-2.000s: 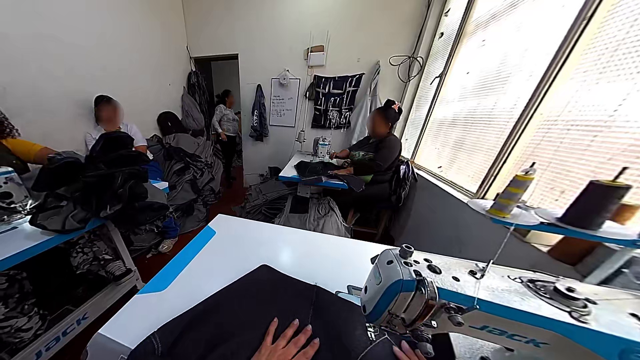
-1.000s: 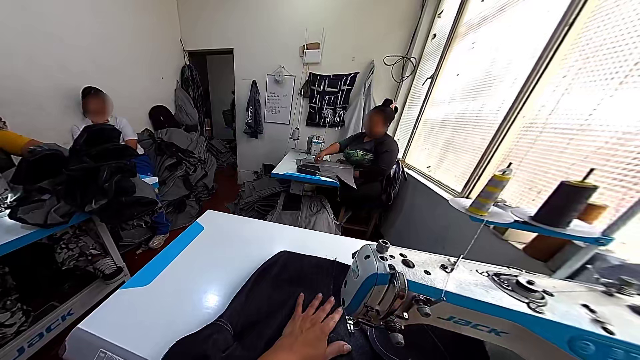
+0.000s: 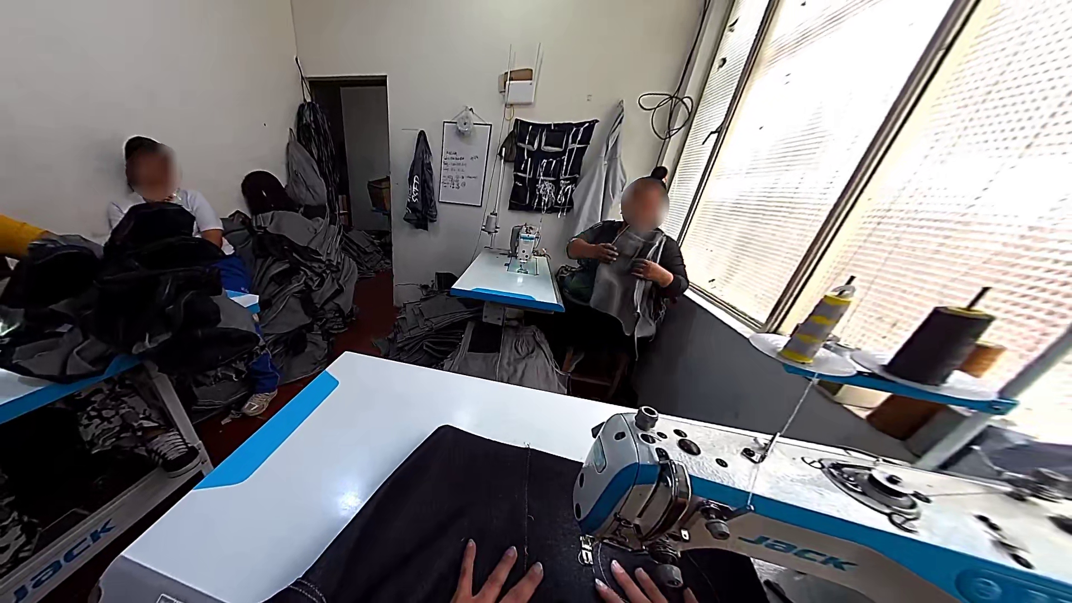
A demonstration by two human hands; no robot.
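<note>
Dark denim fabric with a pale seam line lies on the white table of a Jack sewing machine, partly beneath its head. My left hand rests flat on the fabric near the bottom edge, fingers spread, left of the presser foot. Just right of the foot, my right hand presses on the cloth with its fingers apart. Only the fingers of both hands show. The needle is hard to make out.
Thread cones, one yellow and grey, one black, stand on a rack at right. A person holds grey cloth by another sewing table. At left another person sits behind piled dark garments.
The fabric has been spread flatter and shifted on the table. My right hand shows again beside the foot. The person at the far table has lifted grey cloth off it.
</note>
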